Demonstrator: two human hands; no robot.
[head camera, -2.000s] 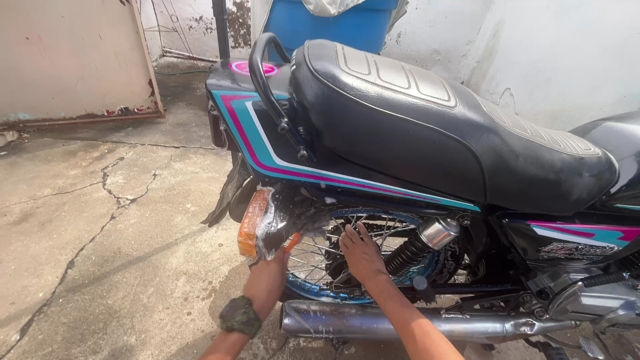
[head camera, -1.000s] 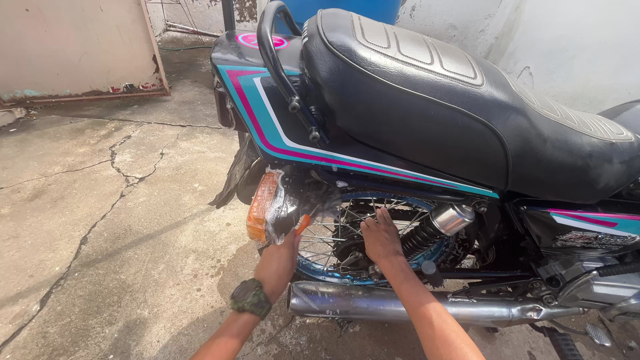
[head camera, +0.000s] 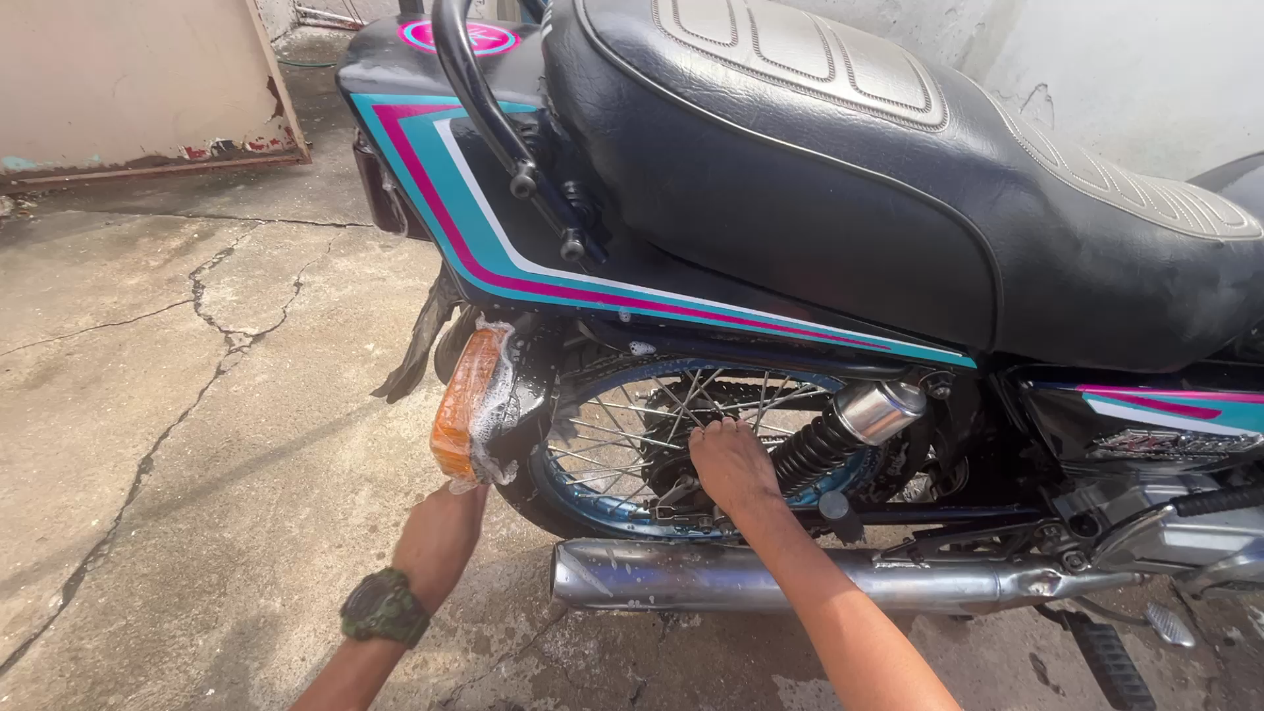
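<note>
My left hand (head camera: 446, 533), with a camouflage wristwatch (head camera: 384, 605) on the wrist, is at the lower end of the orange turn signal lens (head camera: 466, 400); its fingers are hidden. White suds cling to the lens and its black housing (head camera: 528, 395). My right hand (head camera: 733, 462) is at the spokes of the motorcycle's rear wheel (head camera: 602, 499), near the hub, with its fingers bent; whether they hold something does not show. Beside it stands the shock absorber (head camera: 839, 434). Foam spots dot the striped tail panel (head camera: 632, 304).
The chrome exhaust muffler (head camera: 691, 583) runs below both hands. Above are the black seat (head camera: 810, 207) and the grab rail (head camera: 484, 99). A footpeg (head camera: 1111, 657) sticks out at lower right. Cracked concrete (head camera: 237, 341) spreads left, with a peeling metal panel (head camera: 128, 89) behind.
My left hand has moved down from beside the inner side of the turn signal to its lower end. The right hand stays at the wheel. The motorcycle now fills more of the view.
</note>
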